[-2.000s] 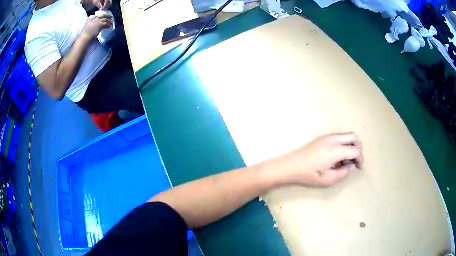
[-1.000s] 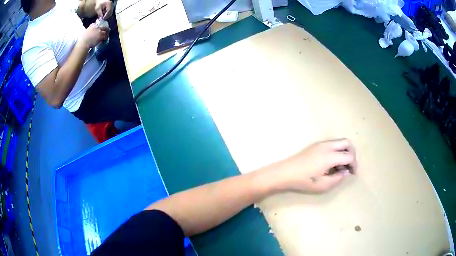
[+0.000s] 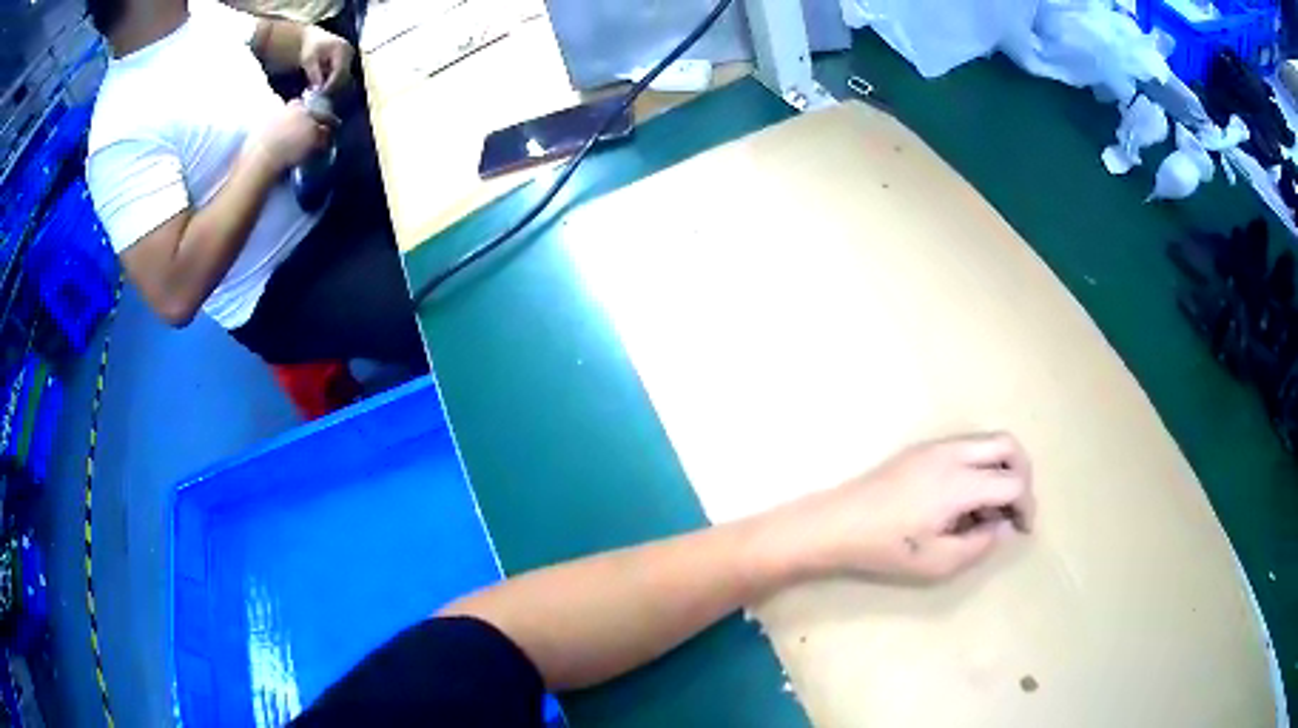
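Note:
My left hand (image 3: pixel 951 506) rests on the tan cardboard sheet (image 3: pixel 911 327), its arm reaching in from the lower left in a black sleeve. Its fingers are curled in towards the thumb, with a dark gap between them. No object shows in the hand, though the inside of the curl is hidden. My right hand is out of the picture. The sheet lies on the green bench top (image 3: pixel 548 413) and bears a small brown spot near its lower part.
A dark phone (image 3: pixel 555 137) lies by a black cable (image 3: pixel 570 164). A blue bin (image 3: pixel 335 569) stands left of the bench. A seated person (image 3: pixel 214 185) in a white shirt holds a small item. White plastic bags (image 3: pixel 996 43) and dark parts (image 3: pixel 1246 306) lie at the right.
The view has shifted slightly, so the bench and hand sit a little lower in the picture. My left hand keeps the same curled pose on the sheet.

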